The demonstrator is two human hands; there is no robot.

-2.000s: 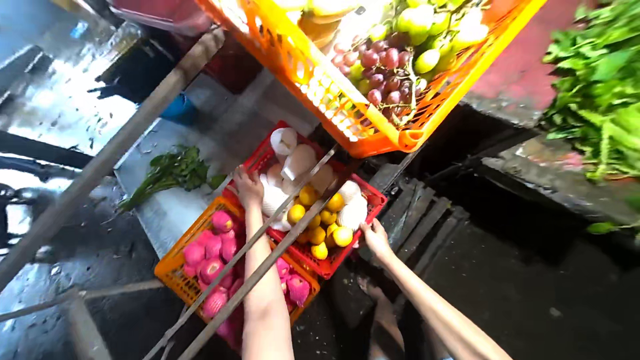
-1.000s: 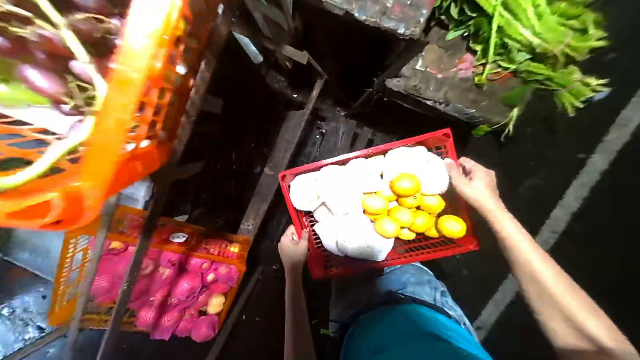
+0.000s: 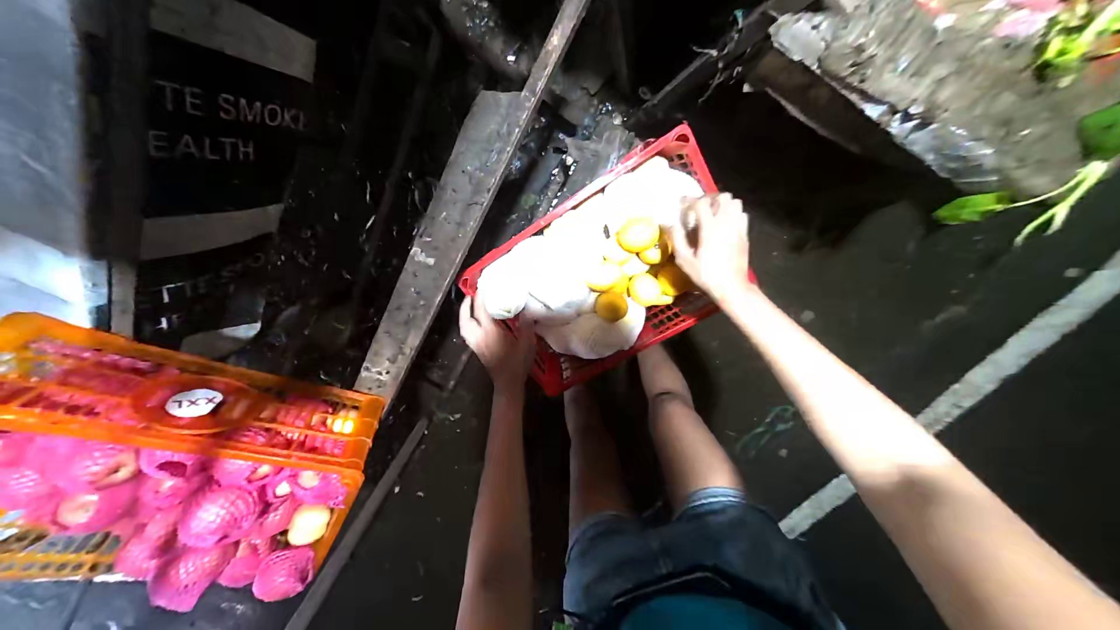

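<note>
A red plastic crate (image 3: 560, 372) is held in front of my legs, tilted with its right side higher in view. White wrapped round items (image 3: 595, 328) fill much of it, and several yellow citrus fruits (image 3: 639, 234) lie toward its right part. My left hand (image 3: 500, 343) grips the crate's left end, its fingers partly hidden by the rim. On the right, my right hand (image 3: 713, 238) is at the other end, its fingers bent over the edge beside the fruits; the exact hold is partly hidden.
An orange plastic crate (image 3: 367, 429) with fruits in pink foam nets (image 3: 219, 514) stands at the left. A wooden plank (image 3: 446, 236) runs diagonally beside the red crate. A rough ledge (image 3: 910, 96) with green leaves is at the upper right. A white line crosses the dark ground.
The red crate, earlier beside the orange crate, was moved away from it and held before my body. Since the last earlier frame it has tilted the other way. The view has shifted strongly.
</note>
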